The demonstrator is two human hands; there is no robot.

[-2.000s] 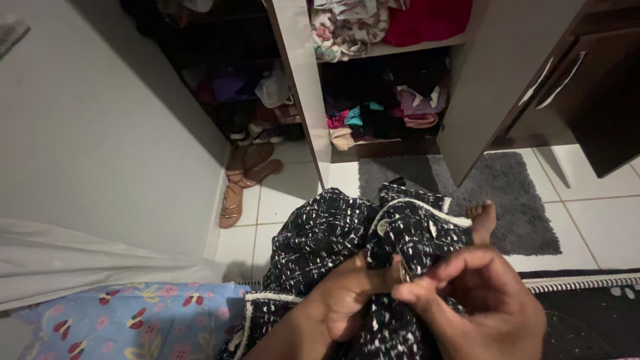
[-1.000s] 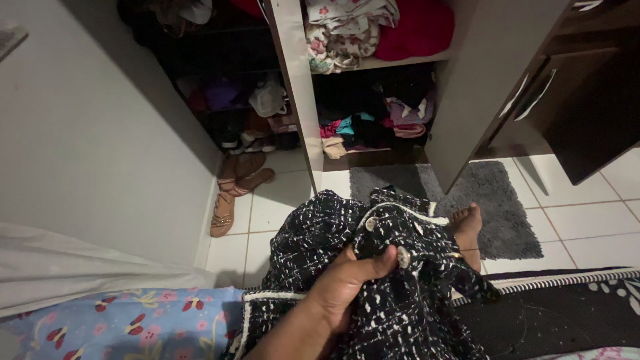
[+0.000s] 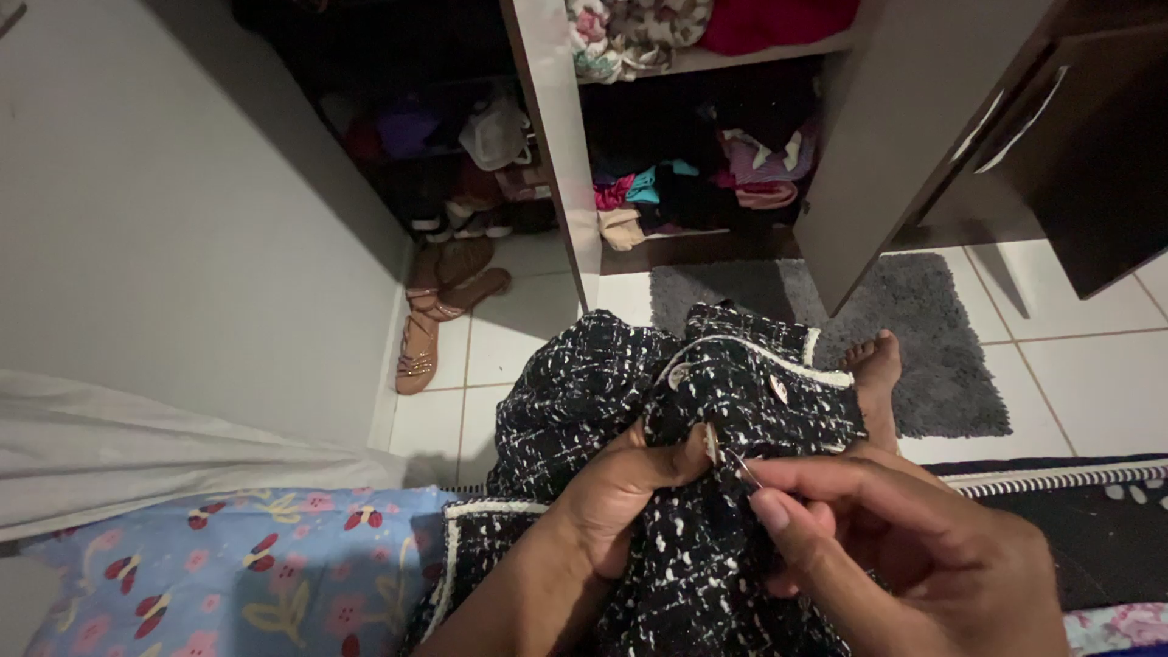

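Observation:
A black-and-white tweed garment (image 3: 584, 383) with white braided trim lies across my lap. My left hand (image 3: 630, 493) grips its cloth, the thumb against a button (image 3: 711, 443) that stands on edge. Just right of that button, my right hand (image 3: 894, 538) pinches a thin sewing needle (image 3: 748, 472) between thumb and index finger, its tip at the cloth. Farther up the garment are two more buttons, a round one (image 3: 678, 375) and one seen at a slant (image 3: 778, 390). Any thread is too fine to make out.
A bare foot (image 3: 876, 360) rests by a grey shaggy rug (image 3: 949, 365). Brown sandals (image 3: 420, 351) lie on white floor tiles by the wall. Ahead, an open wardrobe holds folded clothes (image 3: 766, 164). Blue ladybird-print fabric (image 3: 301, 566) is at the left, a striped-edged mattress (image 3: 1049, 479) at the right.
My right hand, out of view one second ago, is back at the garment with the needle. My left hand still holds the cloth by the button.

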